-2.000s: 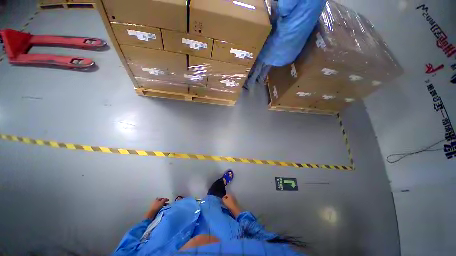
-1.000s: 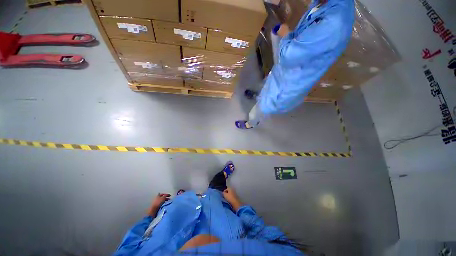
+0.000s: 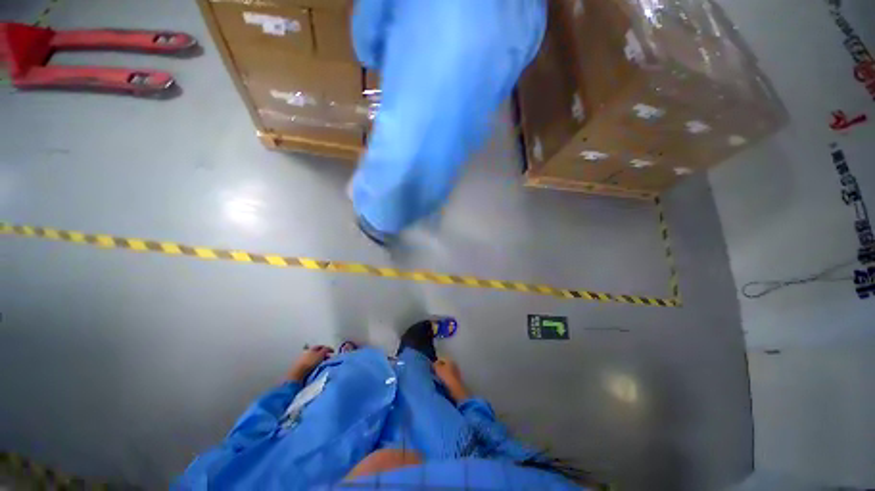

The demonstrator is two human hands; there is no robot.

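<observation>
My left hand (image 3: 309, 362) is at the left side of my blue coat, and my right hand (image 3: 447, 372) is by my right hip. Both are small and blurred; no held object shows, and the fingers are unclear. In front stands a block of brown cartons (image 3: 317, 84) with white labels and clear stretch film (image 3: 317, 115) around its lower part, on a wooden pallet (image 3: 312, 148). Another person in a blue coat (image 3: 432, 105) stands in front of its right part and hides it. That person's hands are not visible.
A second film-wrapped carton load (image 3: 614, 120) stands on a pallet at the right. A red pallet jack (image 3: 96, 77) is at the upper left. Yellow-black floor tape (image 3: 336, 267) crosses between me and the loads. A green arrow sign (image 3: 548, 327) and a wall cord (image 3: 796, 285) are at right.
The other person has moved from the gap between the loads leftward, in front of the left carton block. The right load is more exposed. My hands have stayed low beside my coat.
</observation>
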